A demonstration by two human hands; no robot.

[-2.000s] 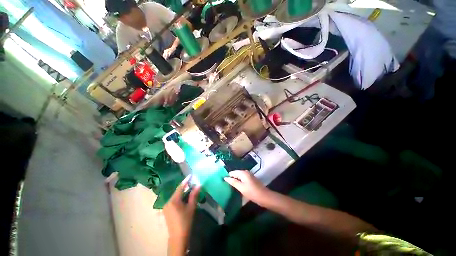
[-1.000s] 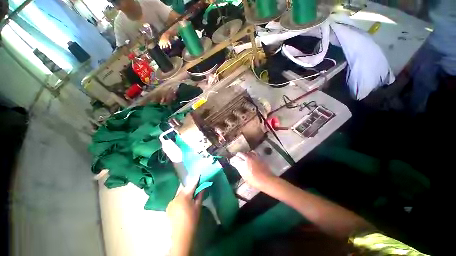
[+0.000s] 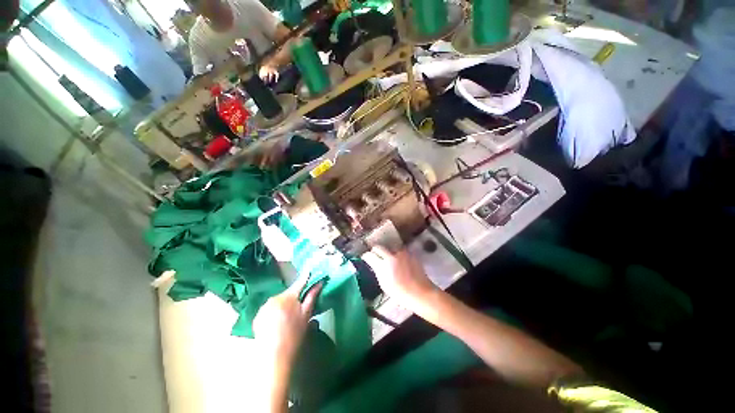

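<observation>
The overlock machine (image 3: 371, 193) stands at the middle of the pale table, with a bright glare at its needle area. A green fabric strip (image 3: 348, 310) runs from the glare down over the table's front edge. My left hand (image 3: 282, 314) holds the green fabric at the needle area between thumb and fingers. My right hand (image 3: 393, 273) is at the machine's front, right of the strip, fingers bent; whether it holds anything is hidden. A crumpled heap of green cut pieces (image 3: 211, 234) lies left of the machine.
A parts tray (image 3: 504, 202) and a red item (image 3: 440, 202) are on the table's right. Green thread cones (image 3: 311, 66) and a red bottle (image 3: 231, 111) stand behind. White and pale blue fabric (image 3: 584, 105) lies at upper right. A person (image 3: 234, 36) is opposite.
My right hand has moved up from the strip to the machine's front. My left hand has moved slightly left and stays at the fabric. The strip hangs lower over the edge.
</observation>
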